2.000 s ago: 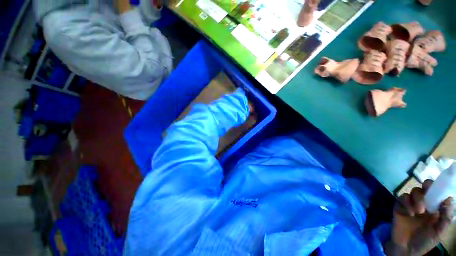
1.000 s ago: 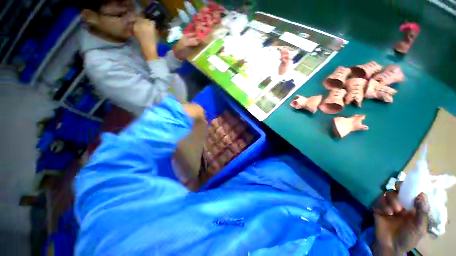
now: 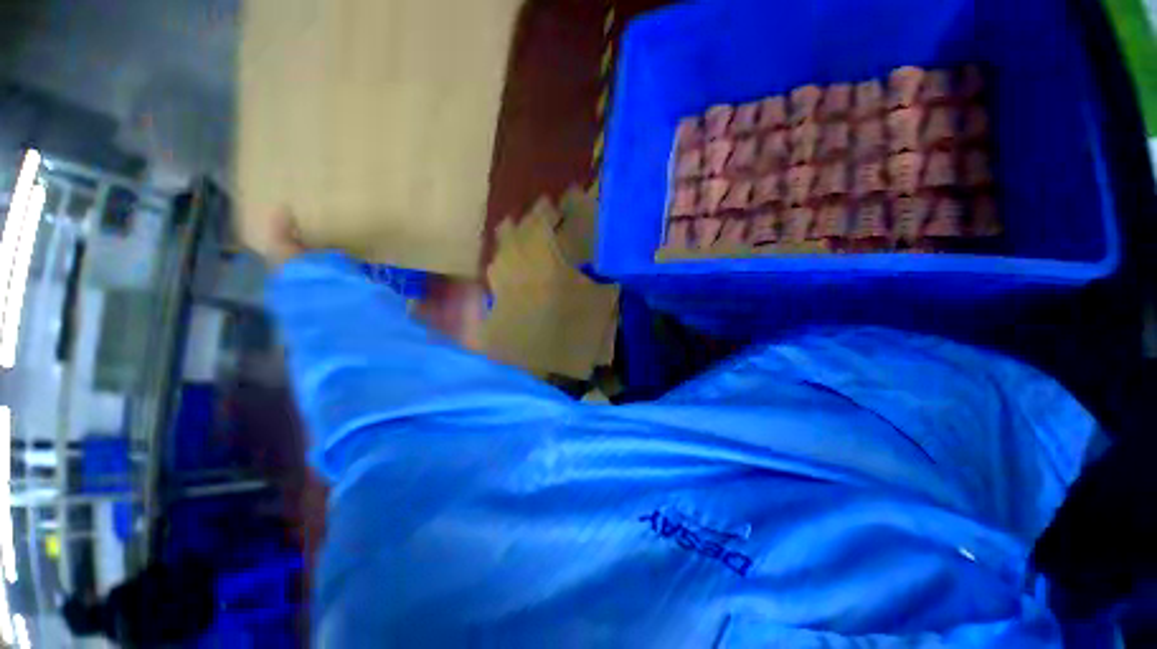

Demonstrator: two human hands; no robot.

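Note:
My left hand, small and blurred at the upper left, grips the lower edge of a large tan cardboard sheet. The sheet is held out to the left of the blue plastic tote, and its top is cut off by the picture's edge. The tote is at the upper right. Pinkish-brown ornament bodies are packed in it in several close rows. My right hand and the glue bottle are out of view.
Other brown cardboard pieces lie between my left sleeve and the tote, above a reddish floor. Metal racking with blue items is at the far left. A green edge shows at the top right corner.
My left hand has carried the cardboard sheet out of the tote and far left, uncovering the bodies. The view has swung left. The bench, co-worker and my right hand with the bottle have left view.

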